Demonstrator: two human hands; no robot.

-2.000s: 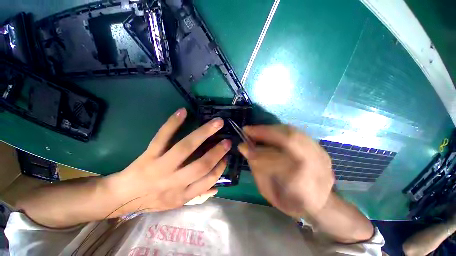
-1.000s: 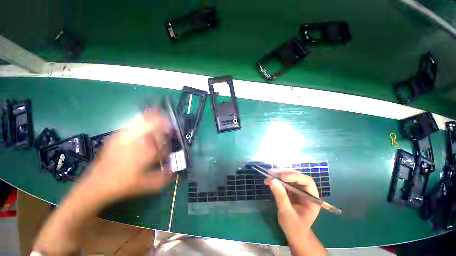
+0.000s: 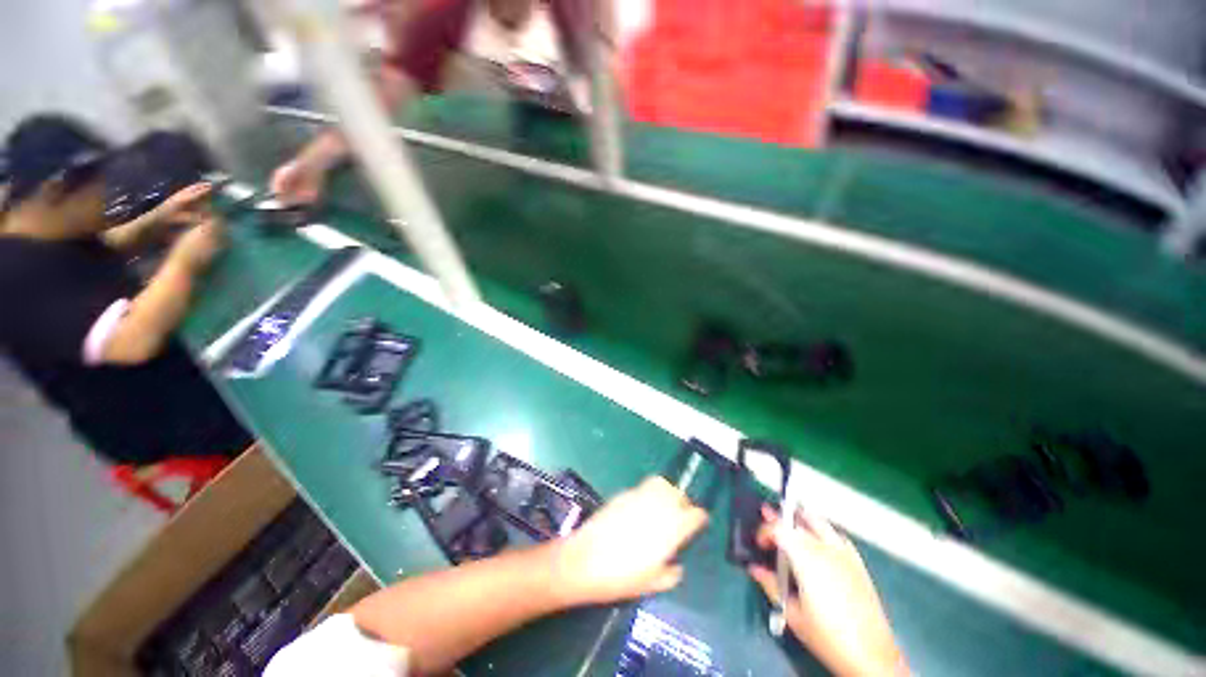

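My left hand [image 3: 635, 536] is over the bench, its fingertips by a black phone housing [image 3: 697, 466] near the white rail; blur hides whether it grips anything. My right hand [image 3: 827, 582] holds the silver tweezers [image 3: 784, 562], which point up and away from me. Its fingertips are at a second black housing [image 3: 749, 509] with a large open window, beside the first one. The grid of dark adhesive pads [image 3: 665, 645] lies on the green bench at the bottom edge, partly cut off.
A loose pile of black housings [image 3: 456, 483] lies left of my left hand, with more [image 3: 368, 364] beyond. The white rail [image 3: 595, 377] separates the bench from the green conveyor [image 3: 886, 423] carrying housings. A carton [image 3: 172, 562] stands below left. A seated person and another person's arm show upper left.
The view has swung up and left, showing the far line and people. My left hand has moved from left of the two rail-side housings to beside them; my right hand has moved from the pad grid to them.
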